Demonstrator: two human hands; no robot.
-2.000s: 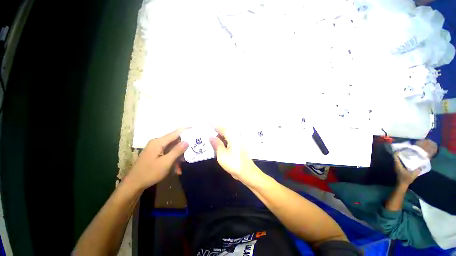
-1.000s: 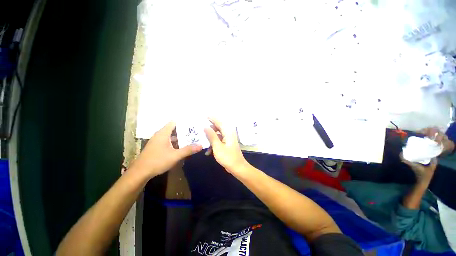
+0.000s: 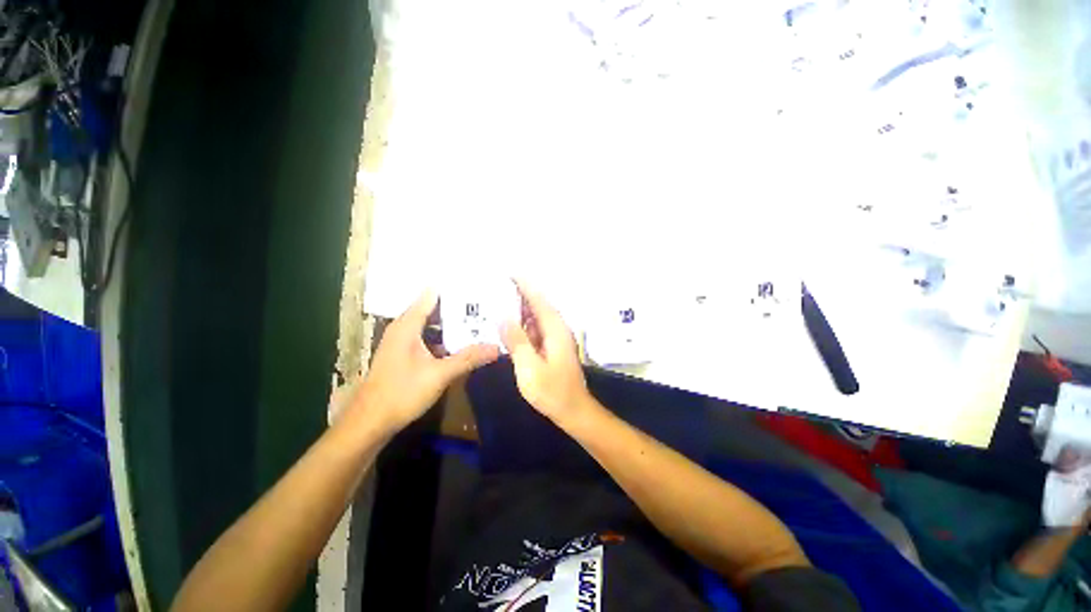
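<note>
A white socket adapter (image 3: pixel 473 320) with small dark socket marks is between my two hands at the front left of the white table; its outline is washed out by glare. My left hand (image 3: pixel 410 365) holds its left side, thumb along the lower edge. My right hand (image 3: pixel 546 359) is on its right side, fingers bent. A black-handled tool (image 3: pixel 829 341) lies near the table's front edge. More washed-out housings, seen as dark marks (image 3: pixel 627 317), are to the right of my hands.
The white table (image 3: pixel 718 347) has scattered dark-marked parts and clear film (image 3: pixel 1068 179) at the right. A dark green conveyor (image 3: pixel 251 299) runs along the left, with blue bins (image 3: pixel 54 401) beyond. Another person's hand (image 3: pixel 1053 544) is near a white adapter (image 3: pixel 1065 424).
The view has shifted, so the table's right corner sits lower and more shows left of the conveyor. The adapter's marks now appear upright and face up. Both hands stay on it.
</note>
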